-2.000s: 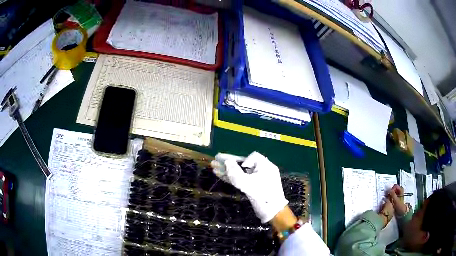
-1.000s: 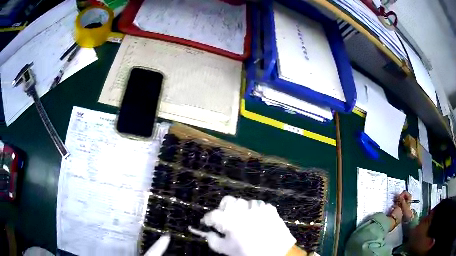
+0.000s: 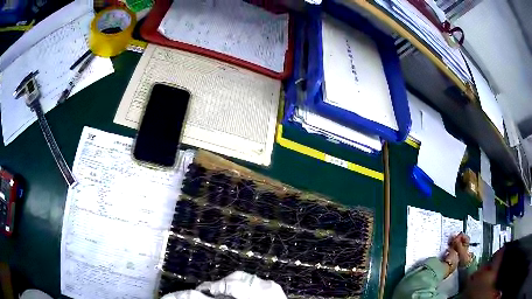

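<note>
A divided tray of small black parts with thin wires (image 3: 268, 233) lies on the green bench, its rows parted by pale dividers. My right hand (image 3: 245, 286), in a white glove, is over the tray's near edge, mostly cut off by the bottom of the picture. A second bit of white glove beside it seems to be my left hand (image 3: 182, 294), almost wholly cut off. The fingertips and anything in them are hidden. A printed sheet (image 3: 111, 228) lies left of the tray, touching its side.
A phone (image 3: 161, 125) lies on papers. A caliper (image 3: 49, 131), yellow tape roll (image 3: 112, 30) and red meter (image 3: 7, 201) are at left. A red tray (image 3: 219, 57) and blue document tray (image 3: 402, 111) stand behind. A person in a green sleeve (image 3: 421, 281) sits at right, holding a pen.
My right hand has moved from the tray's far edge back towards me, to the bottom of the picture. The view has shifted, so the bench things sit further right than in the first frame.
</note>
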